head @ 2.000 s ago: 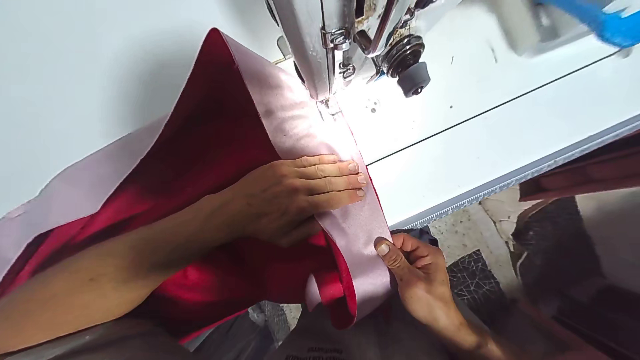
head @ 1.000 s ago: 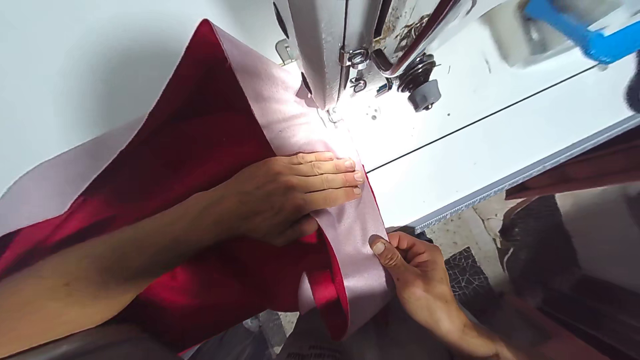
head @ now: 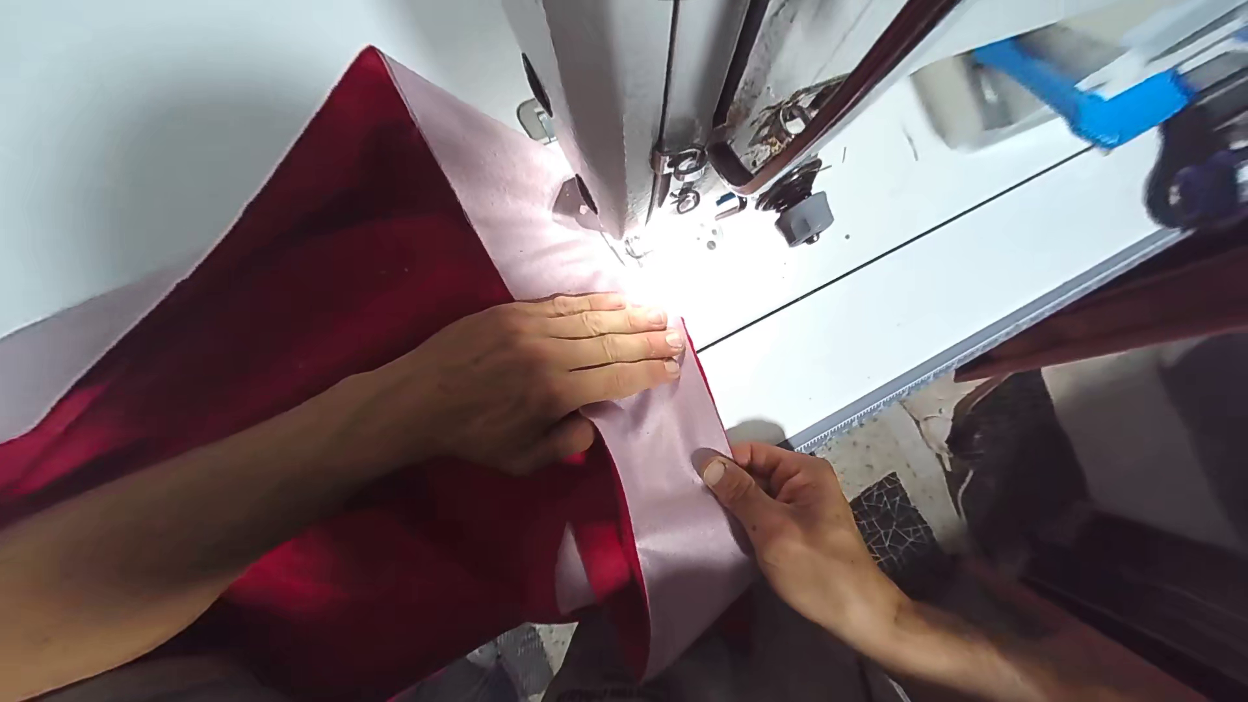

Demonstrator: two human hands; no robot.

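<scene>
A dark red fabric piece (head: 322, 283) with a pale pink band (head: 673, 487) along its edge lies across the sewing machine's white bed. Its band runs under the presser foot (head: 634, 246), where the lamp's glare hides the needle. My left hand (head: 575, 366) rests flat on the band just in front of the foot, its fingers together and the thumb over the red cloth. Nearer my body, my right hand (head: 780, 497) pinches the band's right edge between thumb and fingers. The head of the sewing machine (head: 614, 97) stands above the cloth.
A dark round knob (head: 804, 216) sits right of the foot. Farther right are a blue plastic object (head: 1121, 102) and a blurred dark item. A measuring tape (head: 877, 400) runs along the table's front edge. Dark patterned scraps (head: 892, 526) lie on the floor below.
Both hands keep about the same places on the band. The view has shifted slightly, and the dark item at the far right shows more fully now.
</scene>
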